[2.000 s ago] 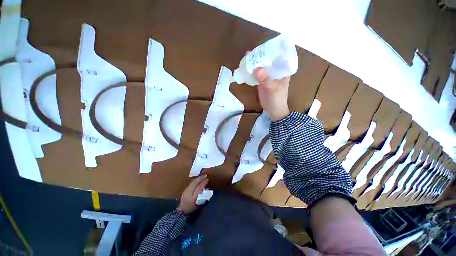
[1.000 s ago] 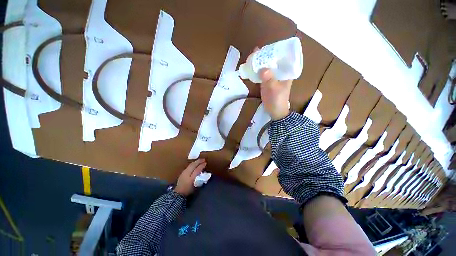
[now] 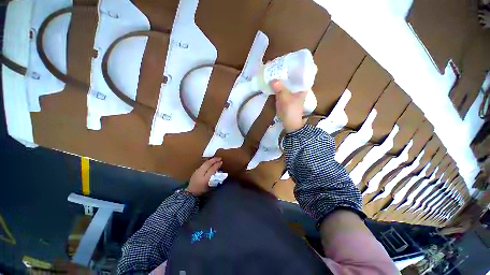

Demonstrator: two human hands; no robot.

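Note:
My right hand (image 3: 290, 106) is shut on a translucent white glue bottle (image 3: 293, 71), tilted with its nozzle end toward a white stepped bag top piece (image 3: 240, 115). The nozzle tip is hard to tell against the white. My left hand (image 3: 204, 176) holds a crumpled white tissue (image 3: 217, 179), fingertips at the lower end of that piece, by the panels' near edge. Brown bag body panels (image 3: 129, 140) overlap under the white pieces. Brown arched handles (image 3: 105, 67) cross the white pieces, with small stitched marks near the strap ends.
The row of overlapped panels runs off to the right. Beyond it lie a white table covering (image 3: 370, 37) and spare brown panels (image 3: 438, 32). A white metal stand (image 3: 96, 225) is at lower left on the dark floor with a yellow line (image 3: 85, 174). A dark crate (image 3: 395, 240) is at lower right.
The panels appear higher in the picture as the view shifts. The bottle has moved slightly down and left from one second ago, and its nozzle end is nearer the white piece. Both hands keep their holds.

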